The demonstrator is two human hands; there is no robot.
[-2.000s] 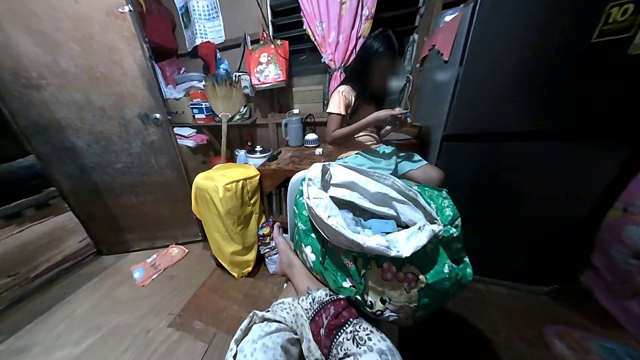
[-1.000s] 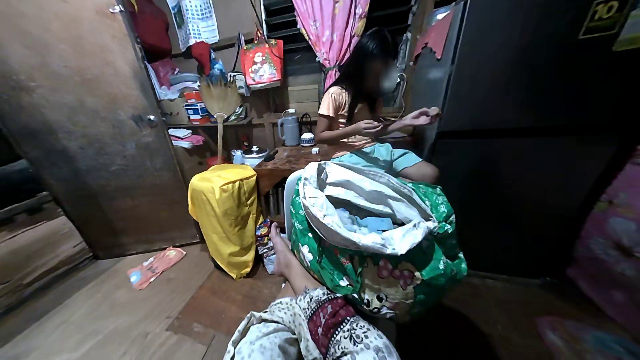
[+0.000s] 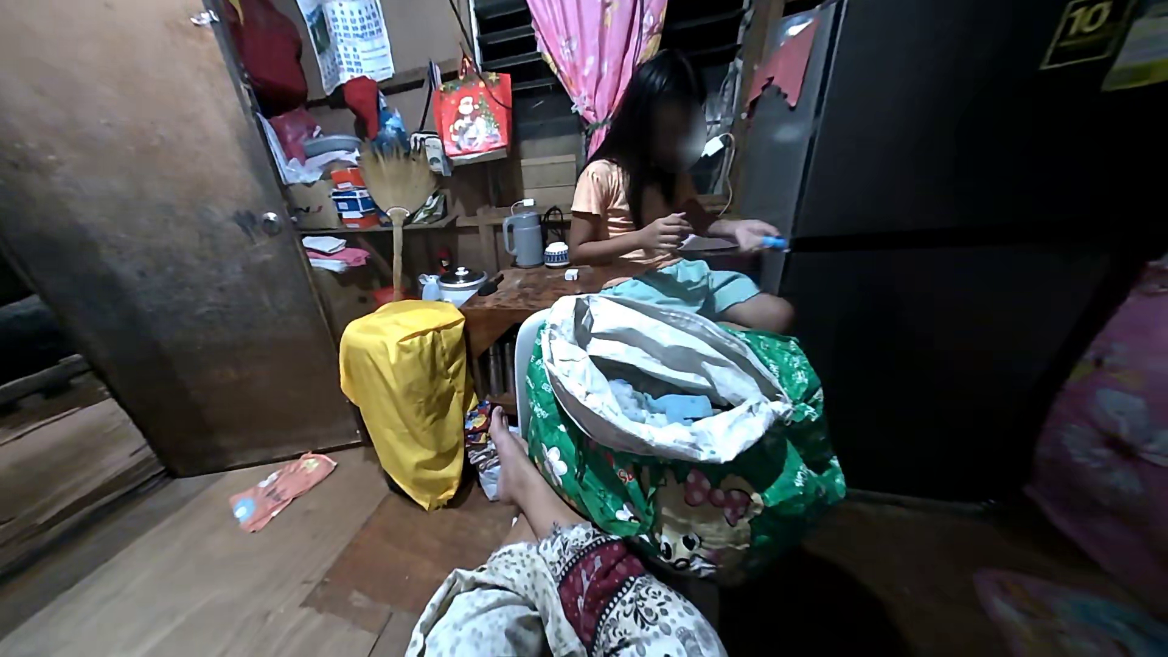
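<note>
Neither of my hands shows in the head view. My bare foot [image 3: 507, 447] and patterned trousers [image 3: 593, 593] reach up from the bottom edge. Beyond my knee stands a large green printed bag [image 3: 785, 438] with a white sack [image 3: 584, 383] gaping at its top and light blue pieces [image 3: 680, 408] inside. The bag rests against a white plastic chair [image 3: 526, 356], mostly hidden. Behind it another person [image 3: 630, 219] sits on a wooden table [image 3: 529, 290], holding a small blue object [image 3: 774, 243] in one hand.
A yellow cloth [image 3: 406, 392] covers an upright object left of the bag. On the floor lies an orange cloth [image 3: 283, 491]. A wooden door [image 3: 164, 246] stands at left, a dark refrigerator [image 3: 931, 274] at right. A jug [image 3: 523, 239] and lidded pot [image 3: 463, 278] are on the table.
The other person's outstretched hand, beside the refrigerator, has come lower, and a blue object now shows in it. The green bag and my leg have stayed in place.
</note>
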